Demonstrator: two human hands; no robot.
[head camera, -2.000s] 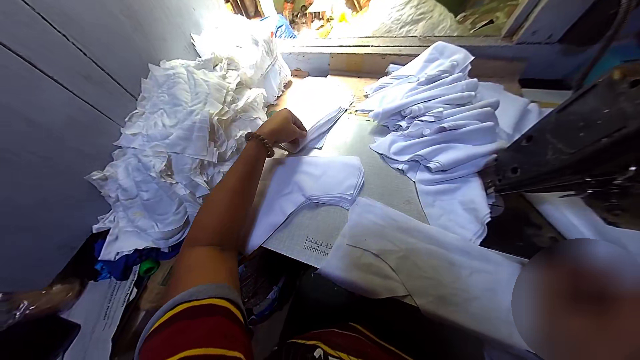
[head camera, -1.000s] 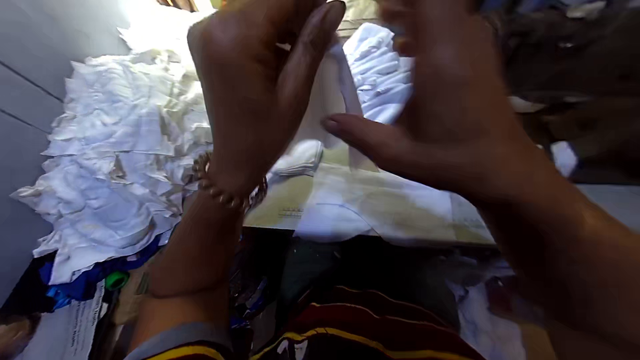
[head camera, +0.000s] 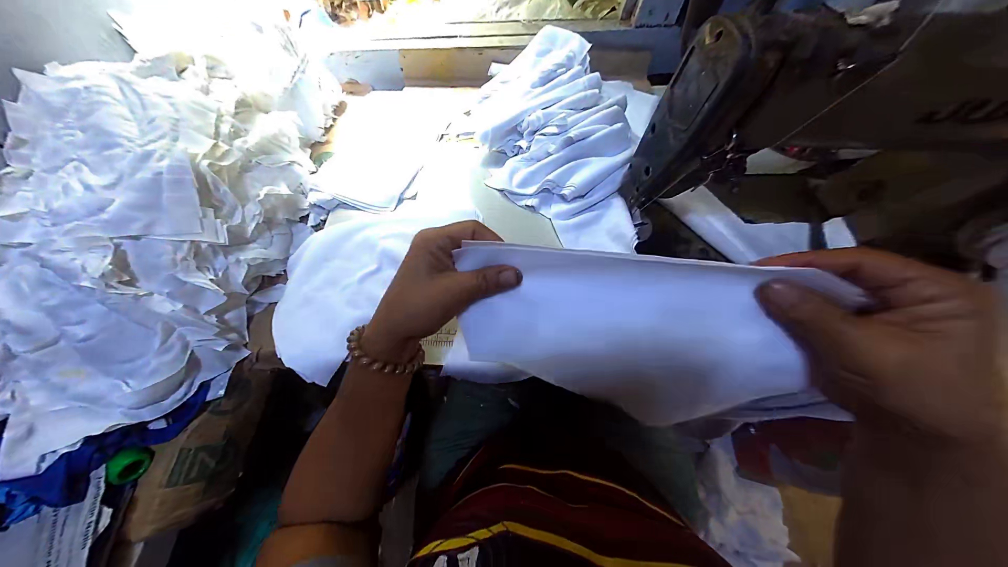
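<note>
A white cut fabric piece (head camera: 630, 323) is stretched between my two hands over the near edge of the work surface. My left hand (head camera: 445, 287), with a beaded bracelet at the wrist, pinches its left end between thumb and fingers. On the right end, the thumb of my right hand (head camera: 890, 331) presses from the front with the fingers behind. Another white cloth piece (head camera: 339, 291) lies flat just left of my left hand. Beyond it rests a stack of folded white pieces (head camera: 370, 173). A gathered heap of white cloth (head camera: 559, 134) lies behind the held piece.
A dark sewing machine (head camera: 709, 102) reaches in from the right, with a thread running along it. A tall pile of white fabric pieces (head camera: 118, 236) fills the left side. Below it are a green spool (head camera: 128, 466) and blue cloth (head camera: 87, 465). A window ledge (head camera: 472, 35) borders the back.
Both hands have come down from their raised position one second ago and now hold the fabric piece stretched between them. Two seconds ago my left hand was at the stack of folded pieces.
</note>
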